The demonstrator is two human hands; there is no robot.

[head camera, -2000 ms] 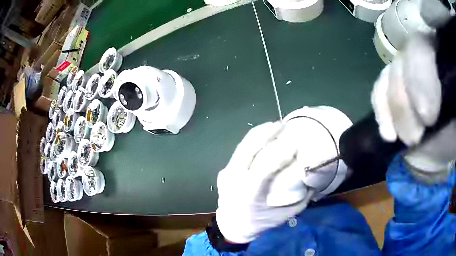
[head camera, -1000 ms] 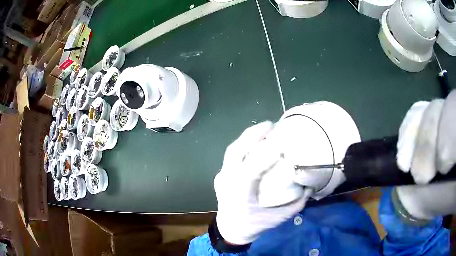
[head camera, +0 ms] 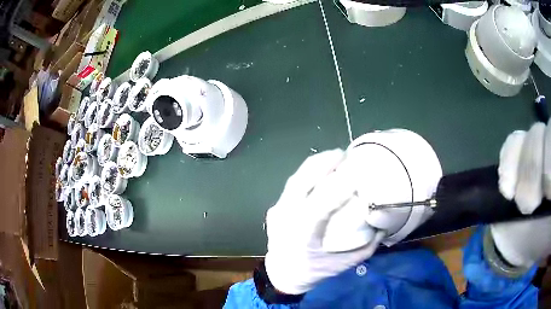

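Observation:
A white dome camera (head camera: pixel 423 172) lies tilted at the bench's front edge, with a thin dark seam around it. My left hand (head camera: pixel 311 223), in a white glove, grips its ball head from the left and hides much of it. My right hand (head camera: pixel 528 172), gloved and partly cut off by the right edge, holds the black electric screwdriver (head camera: pixel 471 196). Its steel bit points left, with the tip against or just over the white housing beside my left fingers. Whether a screw is at the tip cannot be told.
A finished-looking white turret camera (head camera: pixel 205 117) stands left on the green mat. Several small round parts cups (head camera: pixel 132 159) are grouped farther left. More white housings (head camera: pixel 501 51) stand along the back right, near a hand screwdriver (head camera: pixel 539 107). Cardboard boxes (head camera: pixel 45 187) are at far left.
The screwdriver has swung from a slanted pose to nearly level, and my right hand has moved down and right. The view has shifted slightly. My left hand keeps its grip.

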